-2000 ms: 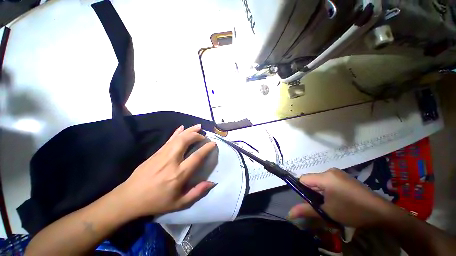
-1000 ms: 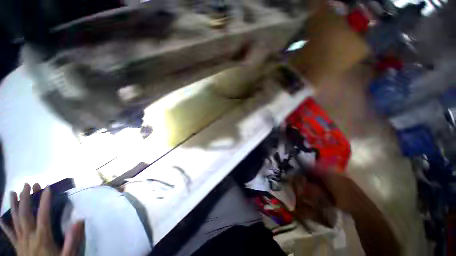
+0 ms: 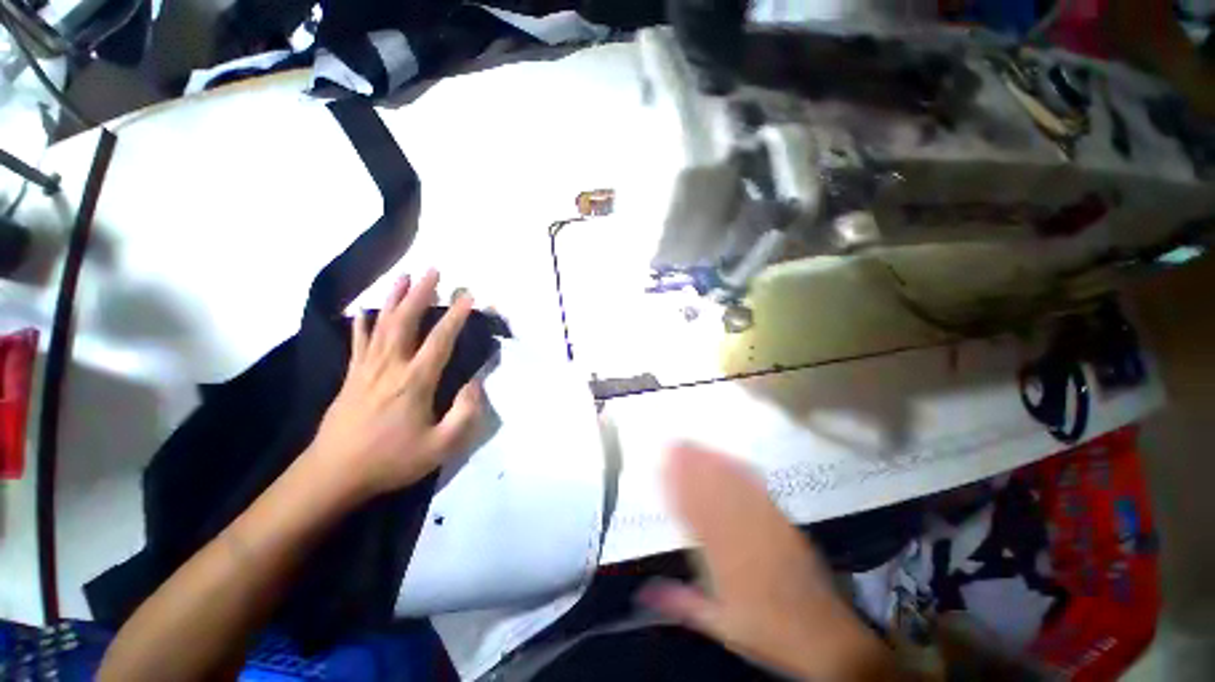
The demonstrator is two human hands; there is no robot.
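A black fabric panel (image 3: 253, 466) lies on the left of the table, with a narrow black strip (image 3: 389, 173) running up from it. A white fabric piece (image 3: 513, 533) lies beside it and hangs over the front edge. My left hand (image 3: 400, 386) rests flat, fingers apart, on the black cloth. My right hand (image 3: 746, 546) is blurred, empty, over the table's front edge, right of the white piece. Shears (image 3: 1057, 393) lie at the right end of the table; only their handles show clearly.
The sewing machine head (image 3: 853, 187) stands at the upper right over its yellowish bed (image 3: 826, 307). A red basket (image 3: 1099, 560) with scraps is below right. A blue basket (image 3: 300, 660) is at the lower left. A red tray (image 3: 16, 400) is at the left edge. Scraps (image 3: 387, 60) lie behind.
The shears have left my right hand and lie at the right of the table. My right hand has come back toward the white piece. The view has swung right and back.
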